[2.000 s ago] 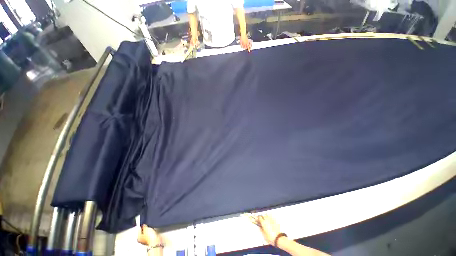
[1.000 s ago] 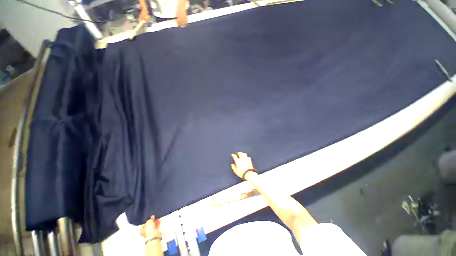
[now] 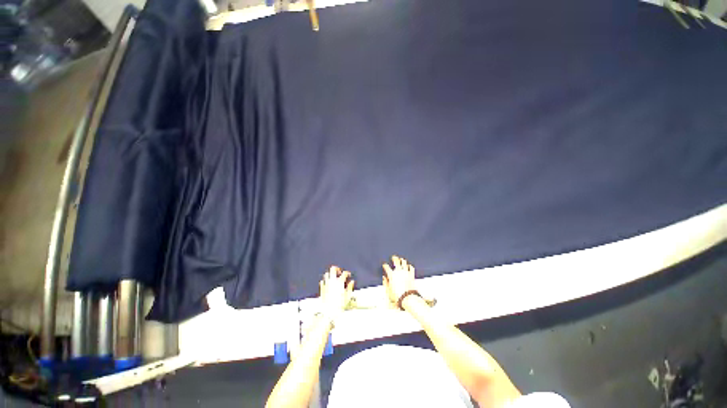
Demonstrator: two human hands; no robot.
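Note:
Dark navy fabric (image 3: 478, 159) covers the long table, smooth across the middle and gathered in loose folds (image 3: 231, 175) at the left. My left hand (image 3: 335, 290) and my right hand (image 3: 399, 280) lie side by side at the near fabric edge, palms down, fingertips on the cloth, fingers somewhat spread. Neither visibly grips anything. A thin yellowish strip (image 3: 365, 305) lies on the pale border between my wrists, partly hidden by my hands. Both wrists carry bands.
Cloth hangs over shiny metal rollers (image 3: 104, 323) at left, beside a long guide bar (image 3: 64, 207). Blue blocks (image 3: 280, 352) sit by the track at the near pale table edge (image 3: 542, 280). Yellowish strips lie at the far edge (image 3: 313, 16). Scraps lie on the grey floor, lower right.
My left hand has left the fabric edge near the folds and moved right, beside my right hand. My right hand has come back to the near edge. The other person has left the view.

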